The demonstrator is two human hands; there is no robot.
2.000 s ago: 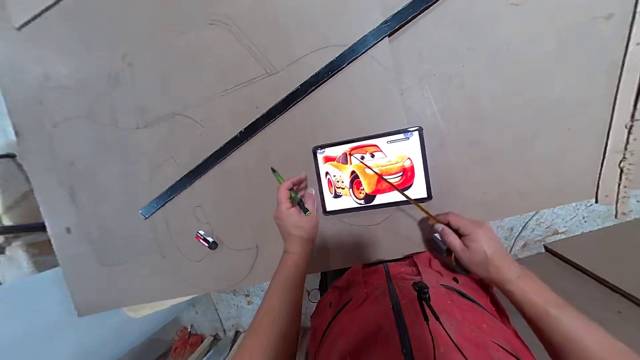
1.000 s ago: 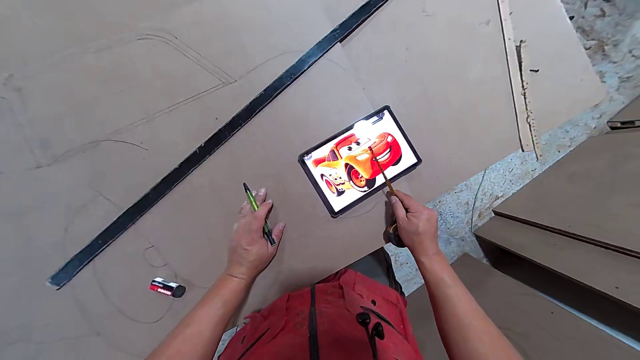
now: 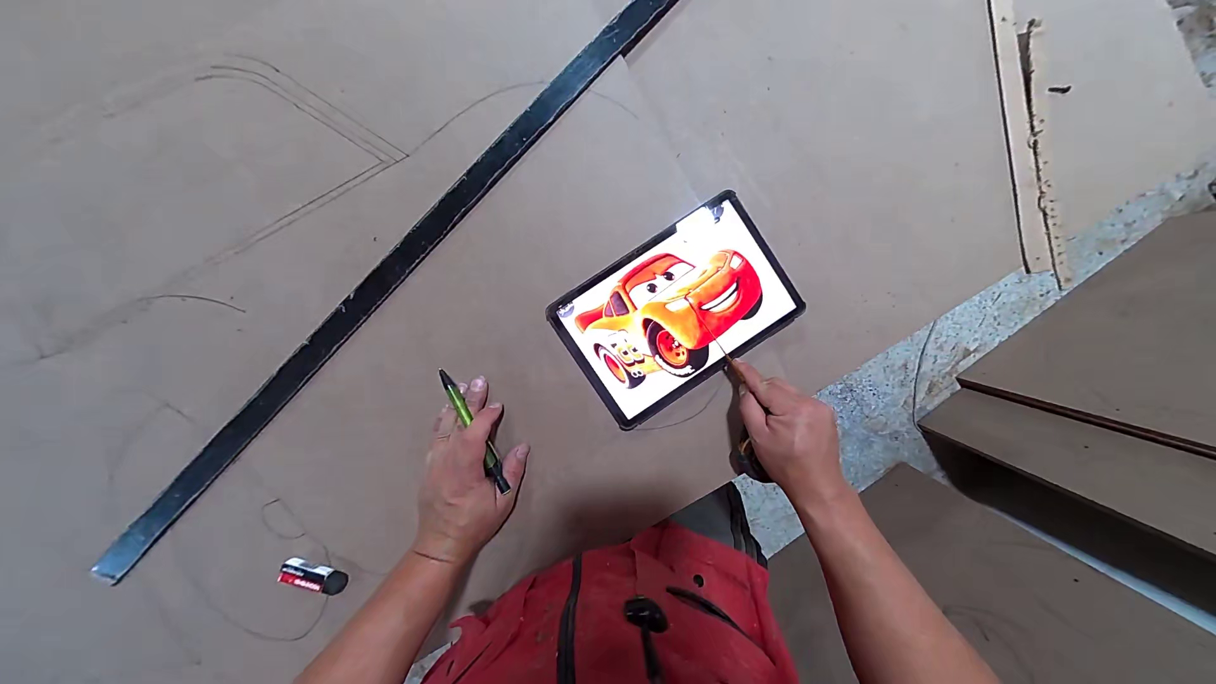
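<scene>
My left hand (image 3: 468, 475) rests on the brown sheet board (image 3: 532, 380), holding a green and black pen (image 3: 458, 399) between its fingers with the tip pointing up and left. To the right lies a tablet (image 3: 674, 309) showing a picture of a red and orange cartoon car. My right hand (image 3: 784, 427) grips a thin stick-like tool (image 3: 738, 372), its far end over the car's front on the screen. A dark round object (image 3: 750, 464), partly hidden, is under that hand. An eraser in a black, white and red sleeve (image 3: 313, 576) lies at the lower left.
A long black straight bar (image 3: 418, 242) crosses the board diagonally, over pencil-drawn curves and lines (image 3: 332, 119). Strips of board with rough edges (image 3: 1040, 161) lie at the upper right. More brown sheets (image 3: 1102, 323) are stacked at the right, beyond a speckled floor (image 3: 893, 370).
The view has turned and shifted. The stick's tip has moved from the car's windshield two seconds ago to its front. Both hands keep hold of the pen and the stick.
</scene>
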